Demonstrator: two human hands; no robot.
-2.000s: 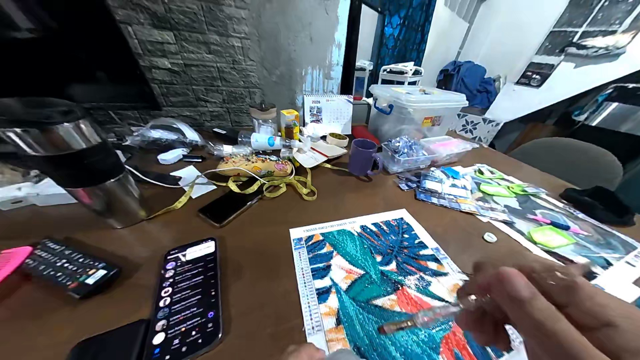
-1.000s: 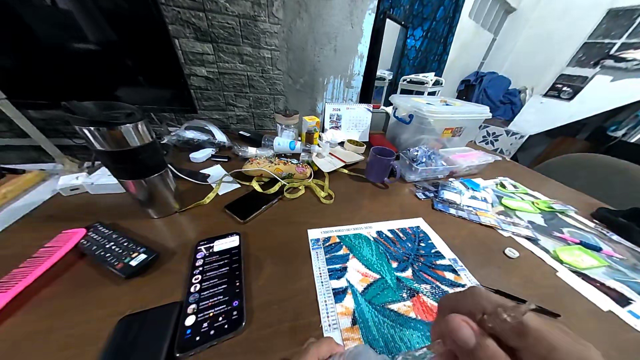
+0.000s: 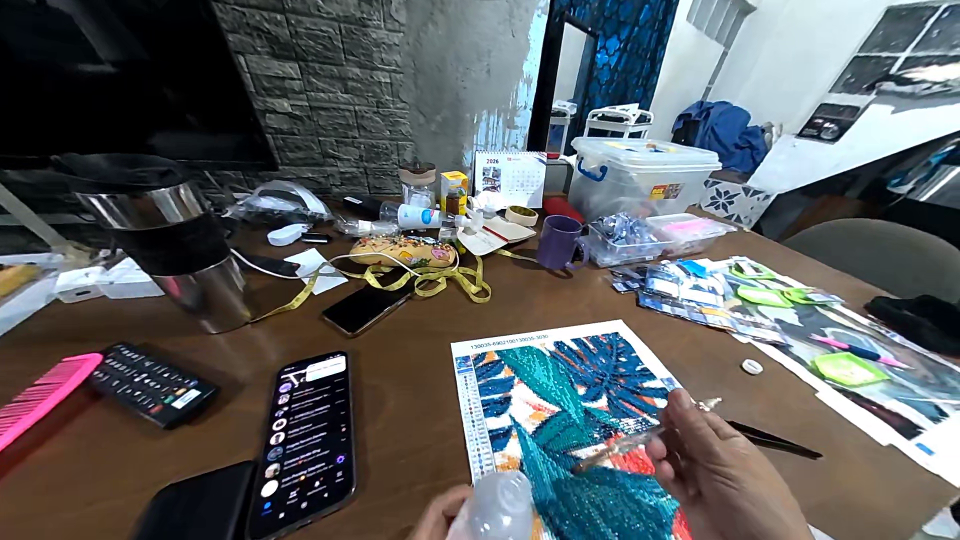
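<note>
A diamond painting canvas (image 3: 592,390) with teal and blue leaves lies on the brown table. Above its right part, my right hand (image 3: 712,457) grips a slim translucent pen (image 3: 619,448), its tip over the leaves. At the bottom edge of the view, my left hand (image 3: 442,514) holds a translucent plastic container (image 3: 501,506) over the canvas's lower left; most of that hand is out of frame. Dark tweezers (image 3: 776,440) lie just right of my right hand. A small white ring-like piece (image 3: 751,367) rests farther right.
Left are a lit smartphone (image 3: 304,442), a remote control (image 3: 154,386), a pink comb (image 3: 49,394) and a steel tumbler (image 3: 199,285). Behind stand a purple mug (image 3: 559,241) and a lidded plastic box (image 3: 641,180). Green trays (image 3: 847,369) and packets (image 3: 690,292) lie right.
The container in my left hand has come further into view over the canvas. The view has shifted somewhat.
</note>
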